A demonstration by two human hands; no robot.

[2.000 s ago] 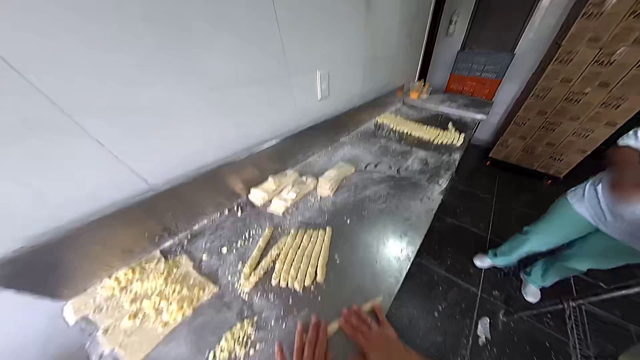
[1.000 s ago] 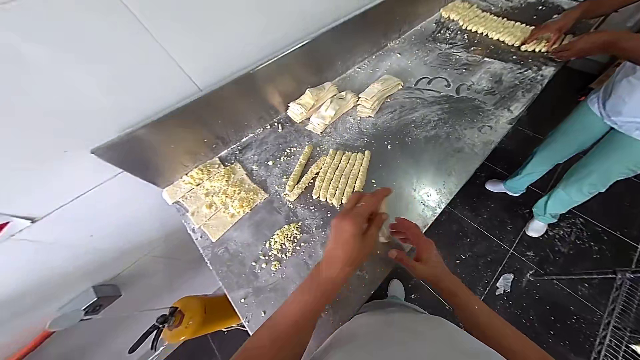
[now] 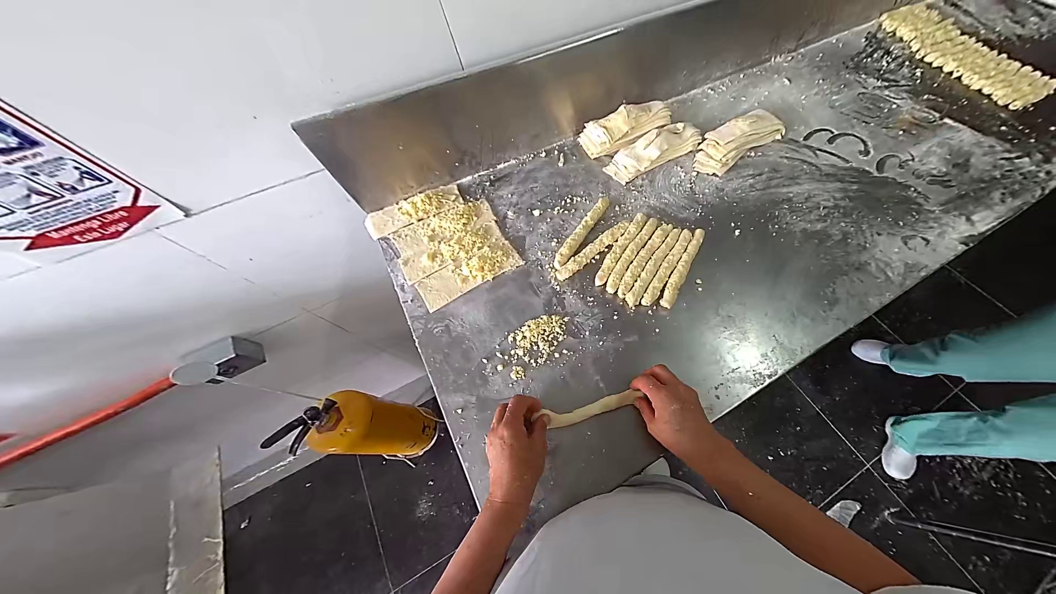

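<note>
A thin pale dough rope (image 3: 590, 410) stretches between my hands at the near end of the steel table. My left hand (image 3: 517, 450) pinches its left end, and my right hand (image 3: 672, 410) grips the right end. Just beyond lies a small pile of grated cheese or similar crumbs (image 3: 538, 339). Behind it are several crumb-coated dough sticks (image 3: 649, 260), most side by side. Flat dough strips (image 3: 445, 280) topped with crumbs lie at the left edge. Farther back rest three stacks of folded dough (image 3: 624, 127).
The steel table (image 3: 784, 272) is dusted with flour, its raised backsplash along the tiled wall. More dough pieces (image 3: 965, 54) lie in a row at the far right. A yellow fire extinguisher (image 3: 373, 423) stands left of the table. A person's legs (image 3: 973, 355) are at the right.
My hands have moved apart, with the dough rope now stretched between them. The co-worker's hands, at the far row one second ago, are out of view. The view has shifted left and down.
</note>
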